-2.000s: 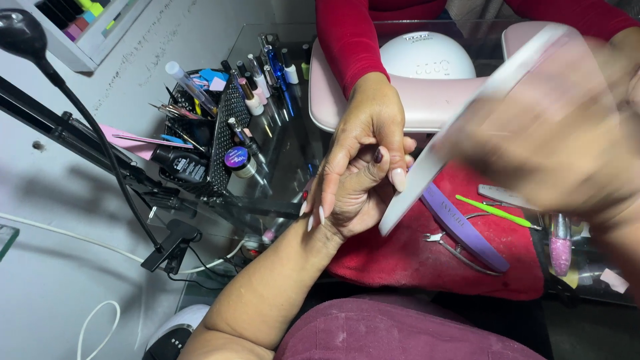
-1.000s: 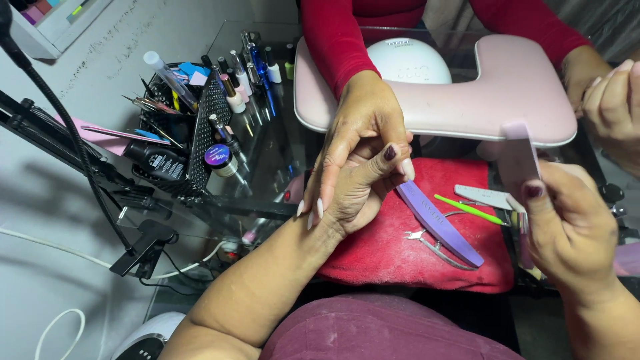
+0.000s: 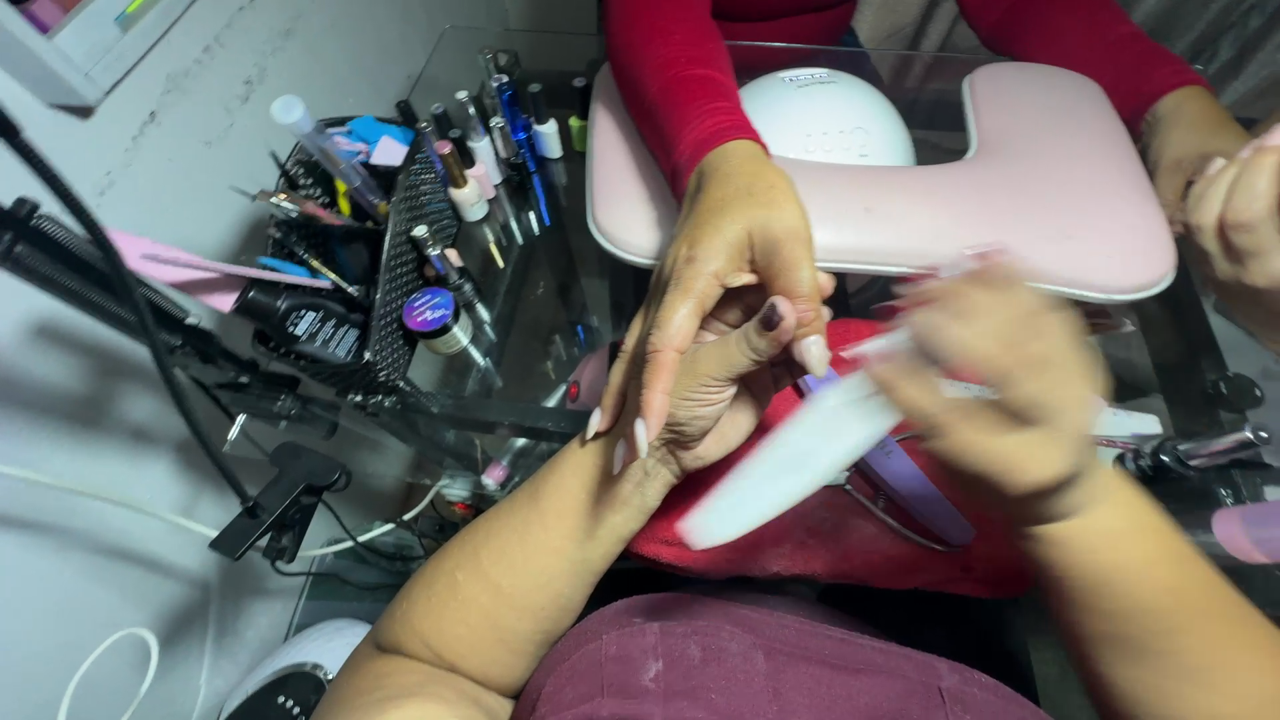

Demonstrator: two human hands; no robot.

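My left hand (image 3: 725, 390), palm up, holds the fingers of a co-worker's hand (image 3: 735, 230) that lies over it, its long pale nails near my wrist. Blurred by motion, my right hand (image 3: 990, 380) grips a white nail file (image 3: 790, 465), which slants down toward the lower left beside the clasped hands. Beneath it a purple curved nail file (image 3: 915, 490) rests on a red towel (image 3: 720, 545), next to cuticle nippers (image 3: 880, 515) that are partly covered.
A pink armrest cushion (image 3: 1080, 200) and a white nail lamp (image 3: 825, 120) lie across the glass table. At left are nail polish bottles (image 3: 460, 185), a glitter-lidded jar (image 3: 435, 320) and a black mesh organizer (image 3: 400, 250). A black clamp (image 3: 280, 500) holds a cable arm.
My right hand has moved left from the right side, close to the clasped hands, and now has a white file where a pale block-like file showed one second ago. My left hand keeps its hold.
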